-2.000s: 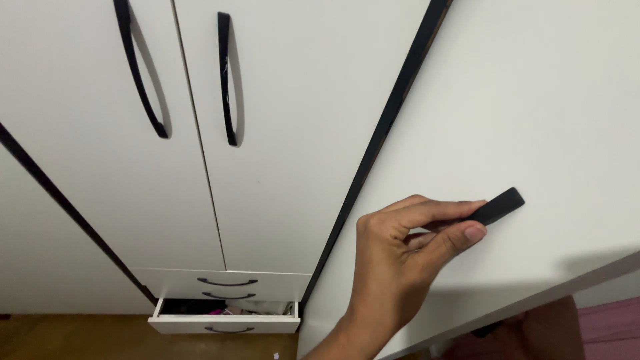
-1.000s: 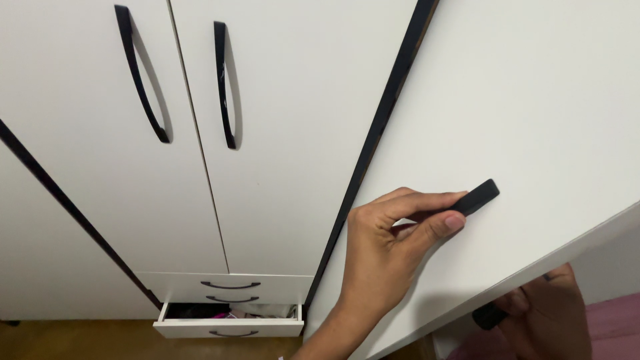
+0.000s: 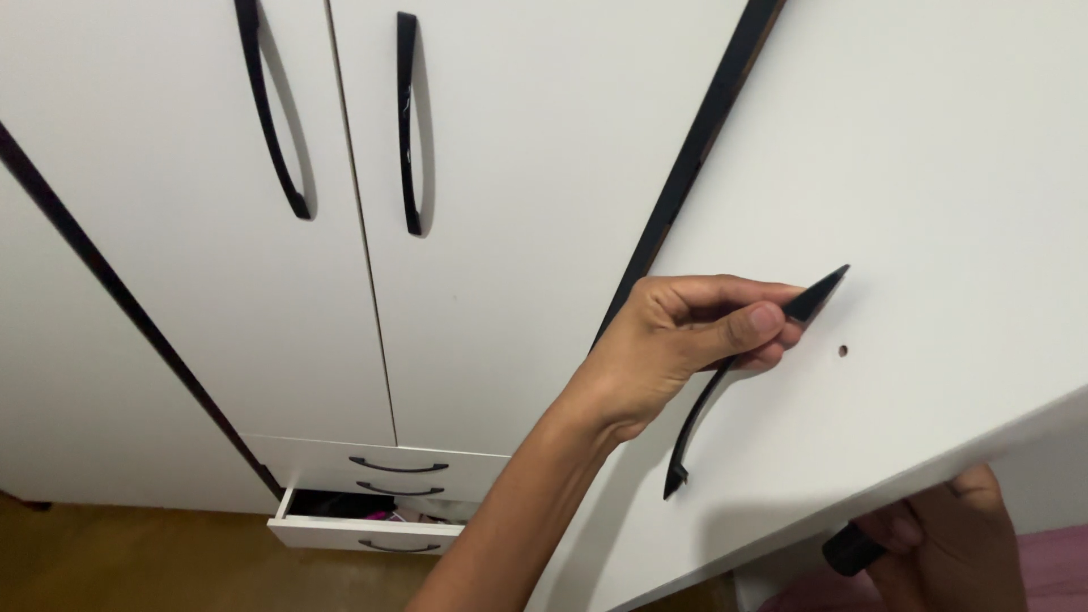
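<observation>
My left hand [image 3: 710, 331] pinches a curved black cabinet handle [image 3: 701, 408] near its upper end, in front of a white door panel [image 3: 943, 195]. The handle stands off the panel at its top, and its lower end hangs below my hand, close to the panel. A small screw hole [image 3: 843, 350] shows in the panel to the right of my fingers. Behind the panel's edge, at the lower right, my right hand [image 3: 943, 535] grips a dark cylindrical tool handle [image 3: 852, 549]; the rest of that tool is hidden.
Two closed white wardrobe doors bear black handles [image 3: 410, 127] at the left. Below them are drawers, the lowest one [image 3: 365, 535] pulled out with mixed items inside. Brown floor [image 3: 153, 561] lies at the lower left, pink fabric [image 3: 1054, 561] at the lower right.
The black handle has turned and come away from the panel, which uncovers the hole. My right hand, largely hidden at first, shows more fully behind the panel's edge with the dark tool handle.
</observation>
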